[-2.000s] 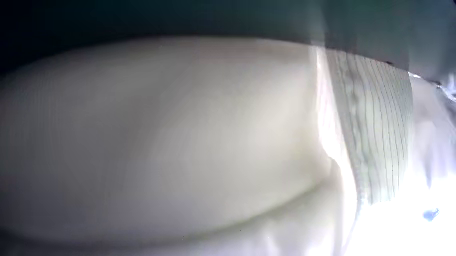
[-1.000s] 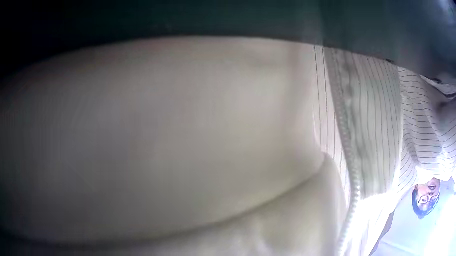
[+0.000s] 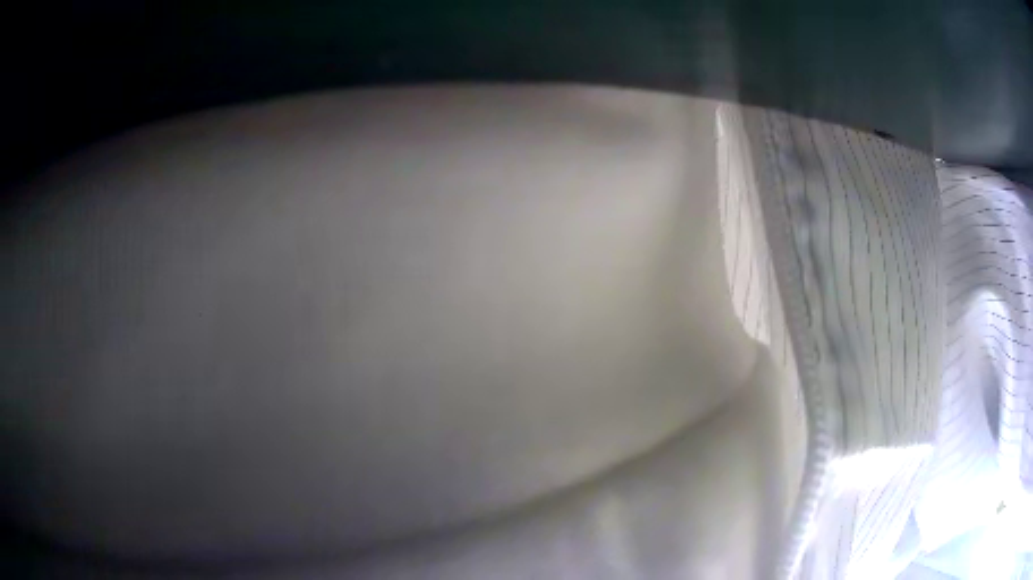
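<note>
A large pale cream-grey surface point(image 3: 374, 306), blurred and very close to the camera, fills most of the head view. I cannot tell what it is. A curved crease runs across its lower part, up to a corner at the right. Beside it hangs white smock cloth with thin dark stripes point(image 3: 878, 283). A toothed, zip-like edge point(image 3: 818, 453) runs down its left side. Neither my left hand nor my right hand can be made out.
A blurred dark green band point(image 3: 453, 40) crosses the top. At the far right is more striped white cloth with folds point(image 3: 980, 244); whose it is cannot be told. Bright glare washes out the lower right corner.
Another person's upside-down head, at the lower right one second ago, is out of view. Folded striped cloth now fills the right edge. The pale surface has barely shifted.
</note>
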